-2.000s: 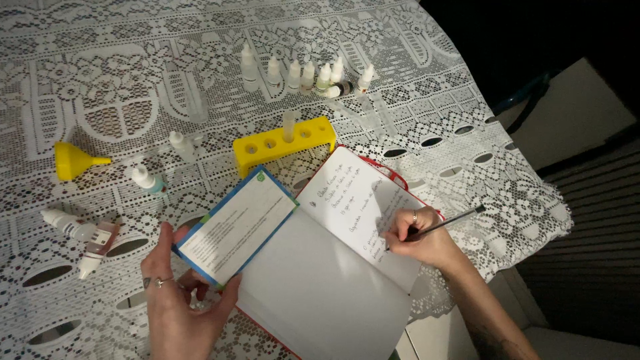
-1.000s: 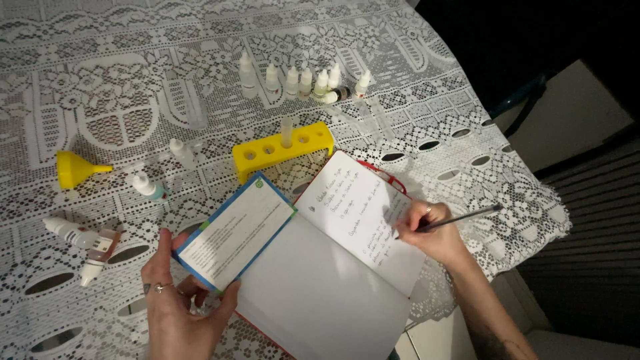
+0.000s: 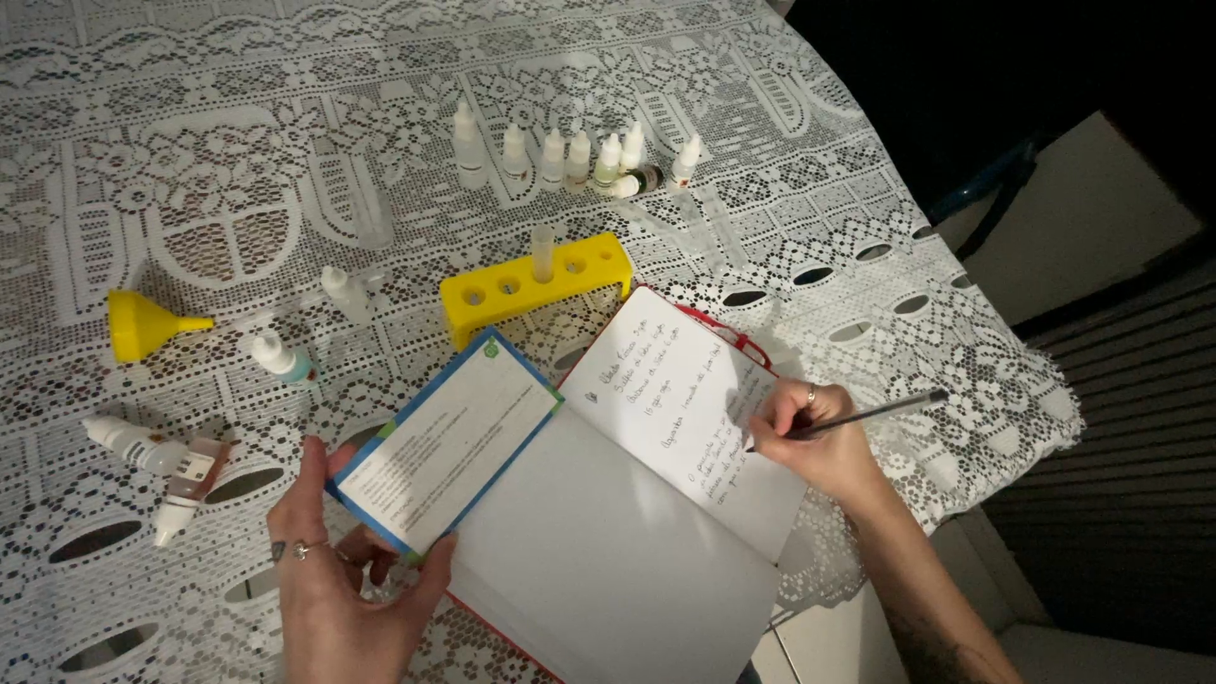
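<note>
My left hand (image 3: 356, 579) holds a blue-bordered printed card (image 3: 451, 442) by its lower left part, over the corner of an open notebook (image 3: 608, 532). The pen (image 3: 869, 411) is in my right hand (image 3: 812, 437), its tip on the right-hand page, which bears handwriting; the other page is blank. Just beyond the notebook stands a yellow test tube rack (image 3: 537, 290) with one clear tube (image 3: 542, 255) upright in it. A red elastic band (image 3: 727, 334) shows at the notebook's far edge.
Several dropper bottles (image 3: 578, 161) stand farther back, with a dark one (image 3: 638, 180) lying among them. At left are a yellow funnel (image 3: 142, 326), a bottle of bluish liquid (image 3: 282, 359), a clear bottle (image 3: 344, 293) and two lying bottles (image 3: 195, 480). The lace tablecloth's edge (image 3: 936, 233) runs down the right.
More handwriting stands on the right-hand page, and my right hand has moved slightly along it with the pen. My left hand and the card have stayed in place.
</note>
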